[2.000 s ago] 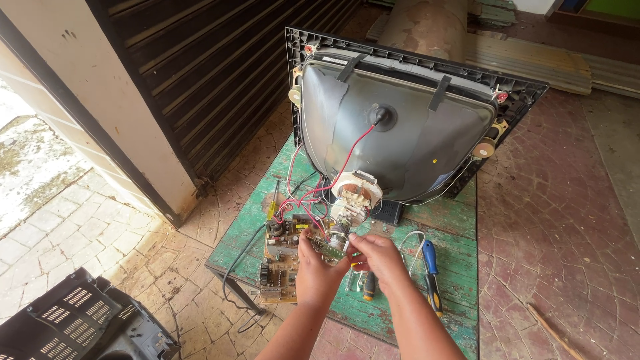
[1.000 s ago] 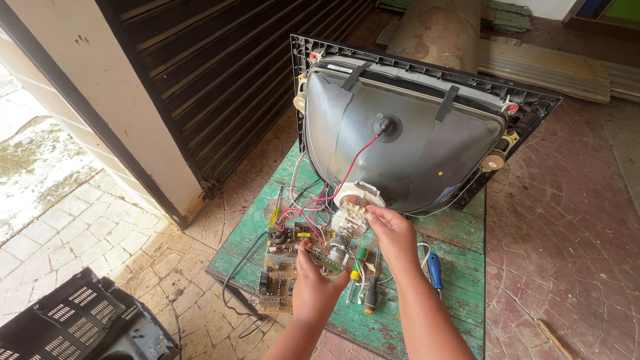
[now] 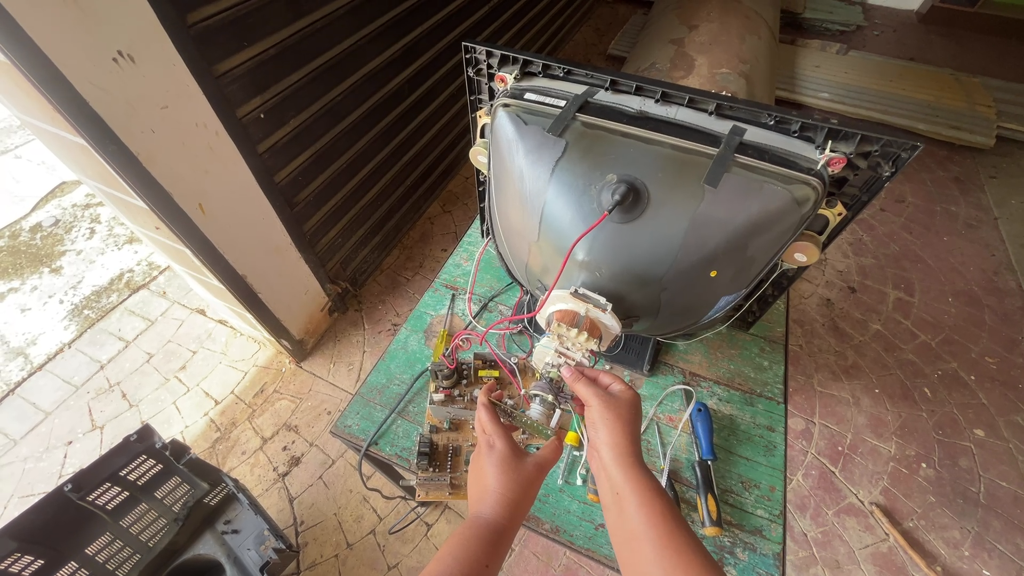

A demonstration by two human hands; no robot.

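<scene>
A cathode-ray picture tube in a black TV front frame rests on a green wooden table. My left hand holds the small neck circuit board between thumb and fingers, at the end of the tube's neck. My right hand has its thumb and fingers at the white rings on the neck, just behind the deflection yoke; whether it grips them is hard to tell. The main circuit board lies left of my left hand. A red anode lead runs from the tube's rubber cap.
Screwdrivers, one blue-handled and one black and yellow, lie right of my right forearm. A yellow-handled screwdriver is behind the main board. A black vented TV back cover sits on the paving at lower left, near a roller shutter.
My right hand was lower, near the neck board, two seconds ago, and has moved up to the neck rings. My left hand stays at the neck board.
</scene>
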